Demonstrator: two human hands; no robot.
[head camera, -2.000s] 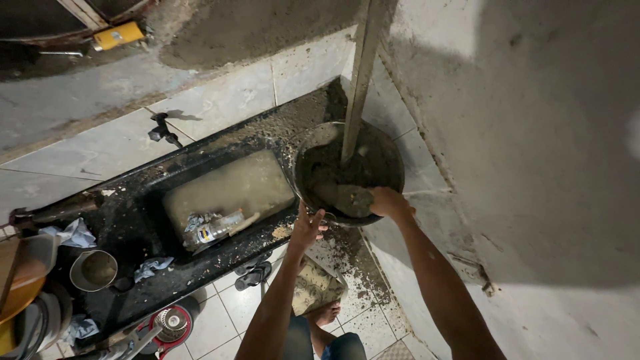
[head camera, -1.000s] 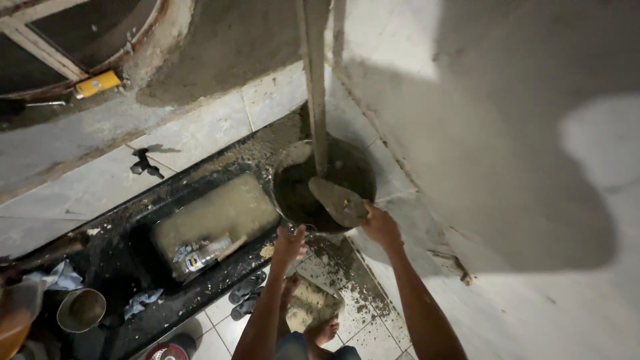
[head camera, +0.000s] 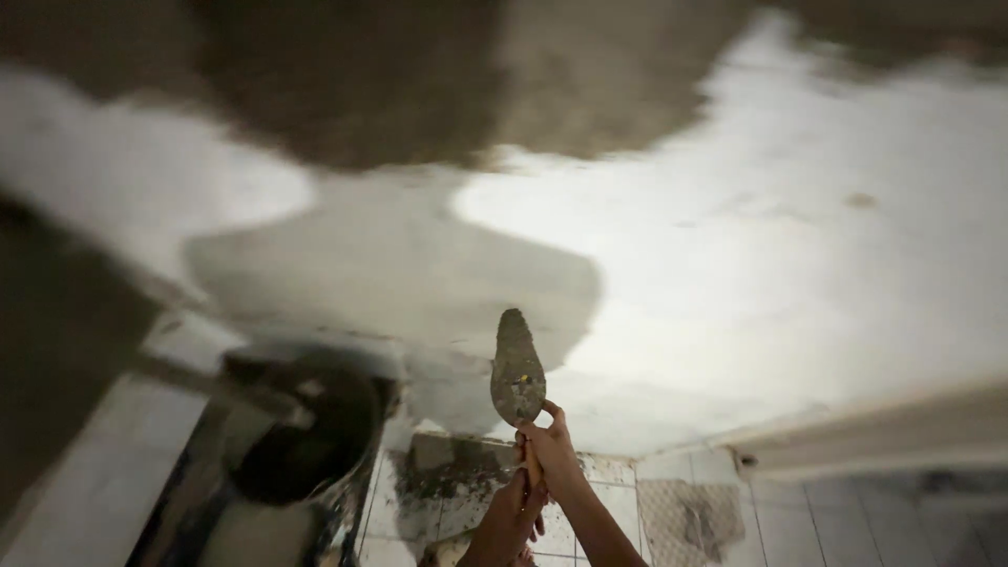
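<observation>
A mason's trowel (head camera: 517, 370) stands blade up in front of the wall, its blade smeared with grey mortar. My right hand (head camera: 551, 449) grips it near the top of its handle, fingers close to the base of the blade. Lower on the handle, my left hand (head camera: 512, 508) is closed around it, just below the right one. The bucket (head camera: 358, 441), dark inside, is to the left of both hands; a straight bar (head camera: 220, 386) reaches into it. How much mortar it holds cannot be seen.
A white wall (head camera: 748, 291) fills much of the view, with rough grey mortar (head camera: 354, 79) across its upper part. The black counter with its sink (head camera: 260, 528) is at lower left. Below lie floor tiles with spilled mortar (head camera: 449, 472) and a stained mat (head camera: 693, 516).
The view has swung right towards the wall. The trowel has left the bucket and is upright before the wall. My left hand, earlier at the bucket's rim, now holds the trowel's handle too.
</observation>
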